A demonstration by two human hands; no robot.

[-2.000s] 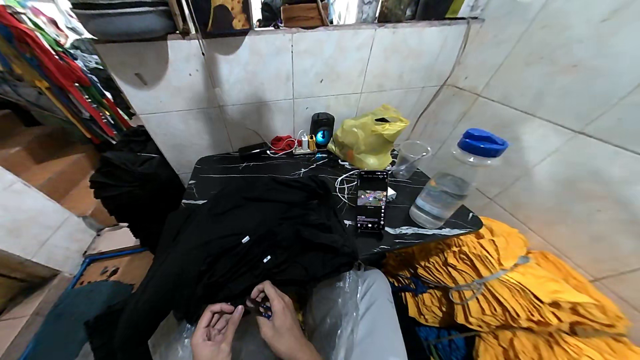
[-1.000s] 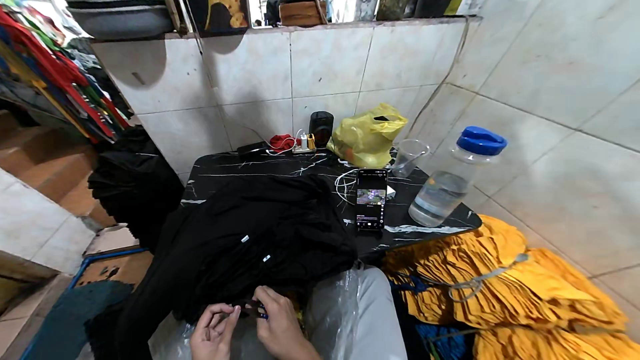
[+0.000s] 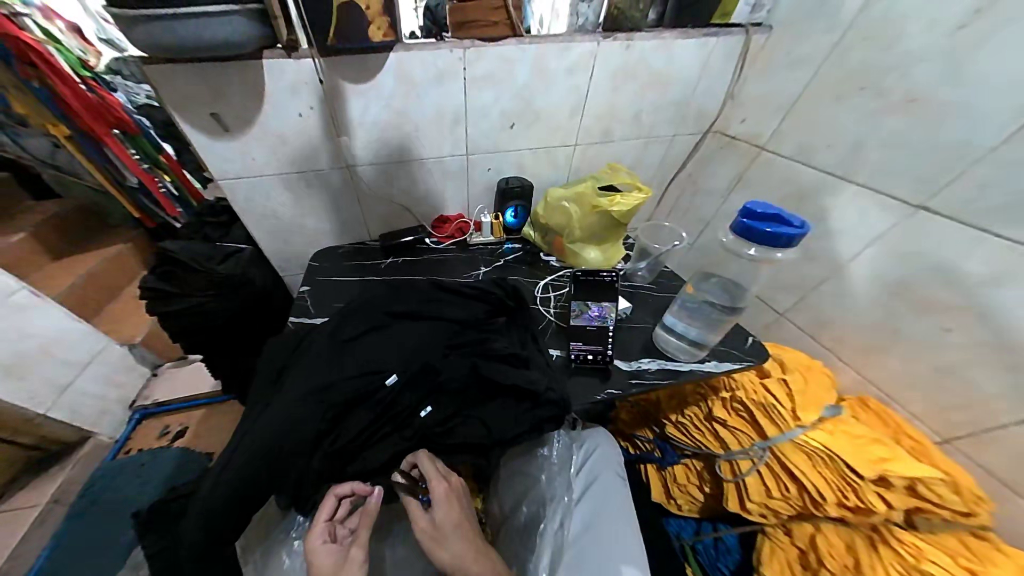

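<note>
A pile of black cloth (image 3: 432,344) with two small white labels spreads over the table and hangs down toward my lap. At its near edge my right hand (image 3: 440,504) is closed on a small dark tool (image 3: 412,486), whose exact kind I cannot tell. Just to its left, my left hand (image 3: 344,520) has its thumb and fingertips close together; whether something thin is between them is not clear. Clear plastic sheeting (image 3: 552,488) lies under and beside the hands.
On the black marble-patterned table (image 3: 640,328) are a lit phone (image 3: 594,320), a water bottle (image 3: 704,296), a plastic cup (image 3: 652,252), a yellow bag (image 3: 588,216) and a speaker (image 3: 514,204). Tied yellow-orange cloth bundles (image 3: 760,448) lie at right; black bundles (image 3: 212,296) stand at left.
Both hands stay at the cloth's near edge with only small finger movements. The speaker's blue light, off one second ago, is lit again.
</note>
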